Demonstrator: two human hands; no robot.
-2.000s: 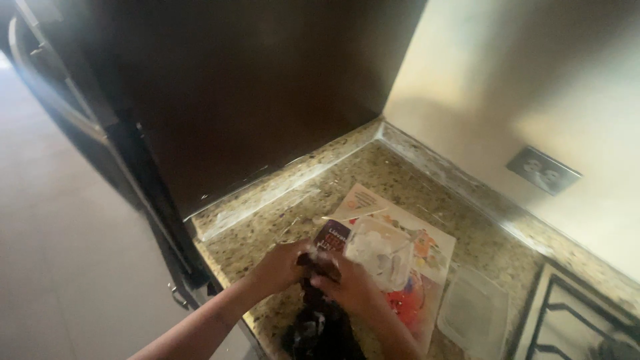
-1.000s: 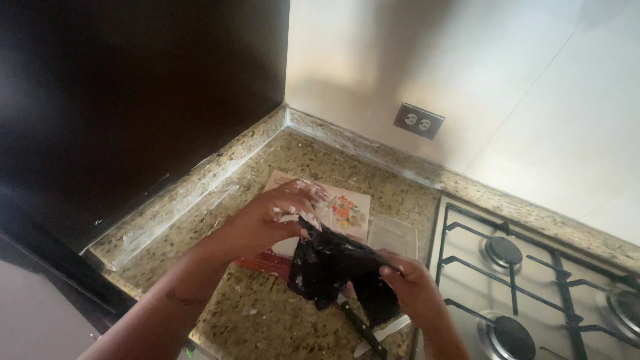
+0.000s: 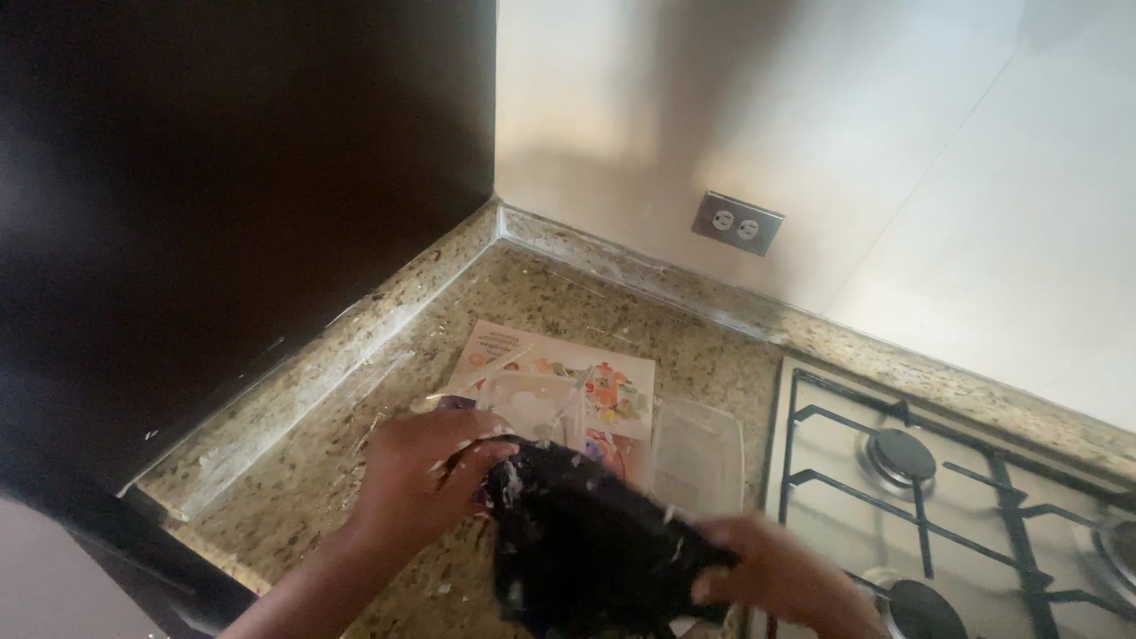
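A black cloth (image 3: 595,541) with white smears hangs stretched between my two hands over the granite counter. My left hand (image 3: 435,470), with white flecks on its fingers, grips the upper left corner. The right edge is pinched in my right hand (image 3: 763,568), which is blurred. Behind the cloth, a clear plastic container (image 3: 532,404) rests on a printed sheet with colourful food pictures (image 3: 612,382). A translucent plastic lid or tray (image 3: 701,453) lies to the right of the sheet. Part of a dark purple item (image 3: 457,403) shows behind my left hand.
To the right is a gas stove (image 3: 852,426) with black grates. A double wall outlet (image 3: 737,223) sits above the granite backsplash (image 3: 621,257), whose joint has white smears. A dark panel (image 3: 248,177) stands on the left. White crumbs dot the counter (image 3: 293,506).
The black cloth, bunched between my hands two seconds ago, is now spread out between them. The view has swung right, showing more of the stove. The knife visible one second ago is hidden now.
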